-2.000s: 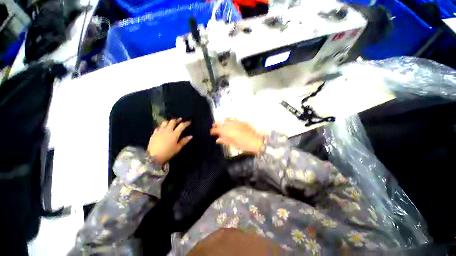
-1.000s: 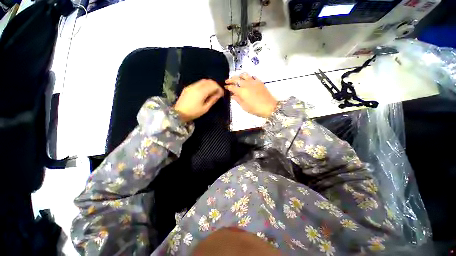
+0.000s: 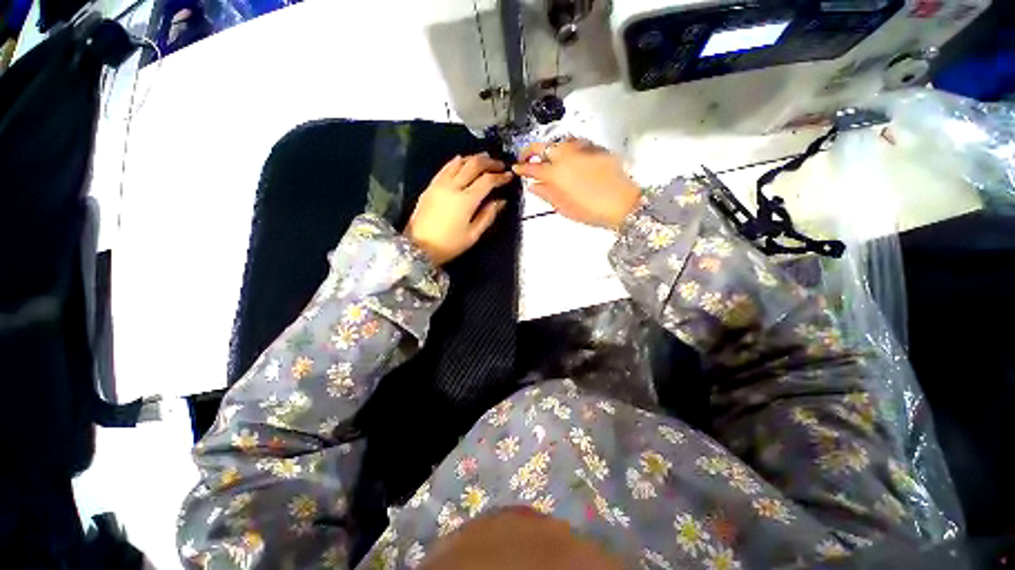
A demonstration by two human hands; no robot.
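Observation:
A black padded mesh panel (image 3: pixel 317 223) with a camouflage strip (image 3: pixel 388 169) lies on the white machine table, its right edge by the needle area. My left hand (image 3: pixel 459 207) rests on the panel, fingertips at its right edge. My right hand (image 3: pixel 581 182) is just right of that edge, its fingertips close to my left fingertips and pinching the panel's edge near the presser foot. The white sewing machine (image 3: pixel 657 78) stands behind my hands. The exact contact at the fingertips is small and partly hidden.
Black snips (image 3: pixel 729 208) tied to a black cord (image 3: pixel 781 228) lie right of my right forearm. Clear crinkled plastic (image 3: pixel 890 334) hangs over the right table edge. Dark fabric (image 3: pixel 39 245) hangs at the left. The white table (image 3: pixel 178 223) extends left of the panel.
The view has tilted down and closer to the panel. Both hands have moved together at the panel's right edge, up toward the needle area.

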